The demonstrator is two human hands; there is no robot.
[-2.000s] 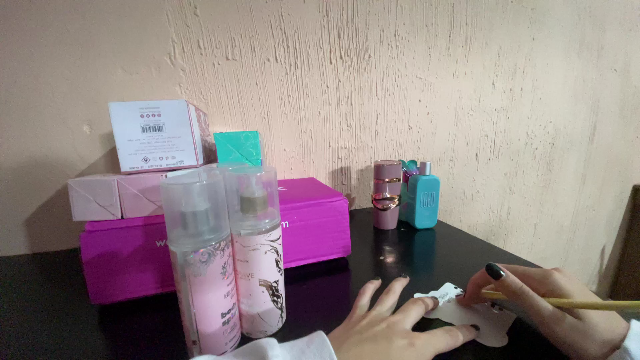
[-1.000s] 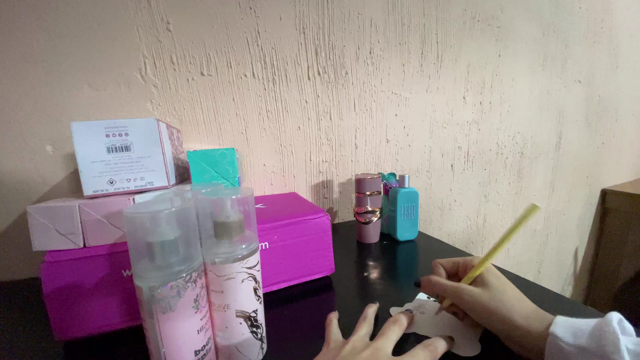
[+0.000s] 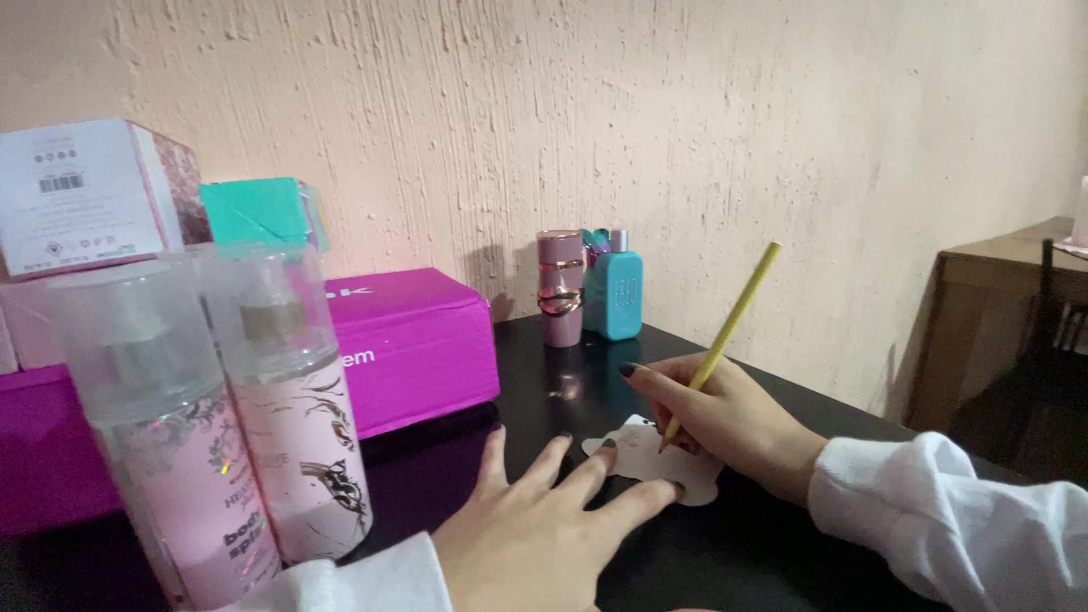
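A yellow pencil [image 3: 736,314] is held upright and tilted in my right hand [image 3: 722,408], its sharpened tip at a white paper cutout [image 3: 659,463] with a wavy edge. Faint marks show on the paper's upper left part. My left hand [image 3: 544,510] lies spread on the black table, its thumb and a fingertip on the paper's near and left edges, holding nothing. To its left stand two capped spray bottles, a pink body splash [image 3: 200,501] and a bottle with dark swirls [image 3: 302,459].
Behind the bottles lies a magenta box [image 3: 416,357] with a white box [image 3: 81,200] and a green box [image 3: 255,211] above it. A mauve bottle [image 3: 561,293] and a turquoise bottle [image 3: 623,293] stand near the wall. Wooden furniture [image 3: 969,314] is at right.
The pencil in my right hand has gone from lying nearly flat to steeply raised, its tip now at the paper. The view has swung to the right.
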